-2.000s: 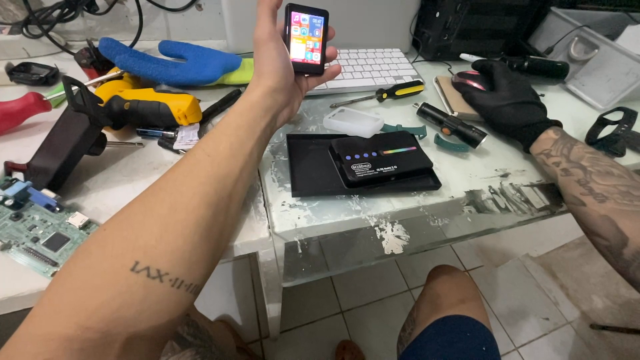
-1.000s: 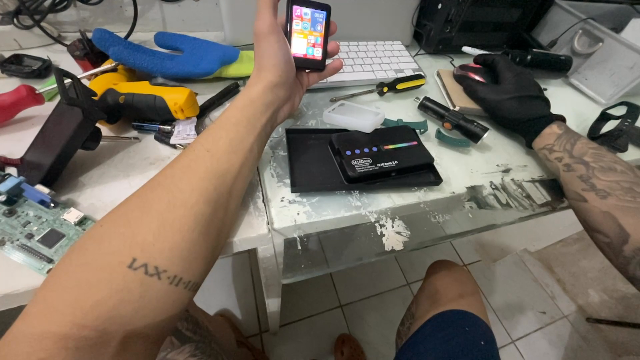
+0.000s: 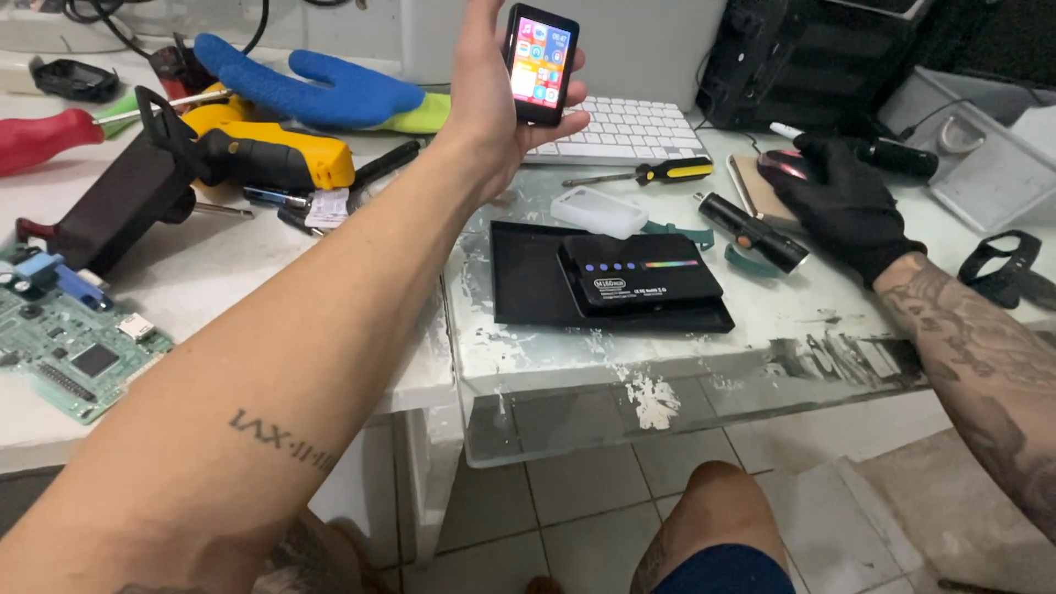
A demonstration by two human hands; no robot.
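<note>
My left hand (image 3: 495,99), bare, is raised above a white keyboard (image 3: 623,132) and holds a small black touchscreen player (image 3: 540,64) with its colourful screen lit. My right hand (image 3: 837,198) wears a black glove and rests over a computer mouse (image 3: 782,165) glowing red, on a brown notebook (image 3: 755,194). Between the hands lie a yellow-and-black screwdriver (image 3: 672,171), a translucent case (image 3: 600,212), a black flashlight (image 3: 752,233) and a dark green strap (image 3: 749,262). Nearer me, a black LED light panel (image 3: 639,272) sits tilted on a black tray (image 3: 532,285).
At left are a green circuit board (image 3: 74,338), a black device on a stand (image 3: 115,194), a yellow-black tool (image 3: 276,155), a red-handled screwdriver (image 3: 49,140) and a blue glove (image 3: 318,89). A clear plastic bin (image 3: 957,157) and black watch-like band (image 3: 1002,264) stand right.
</note>
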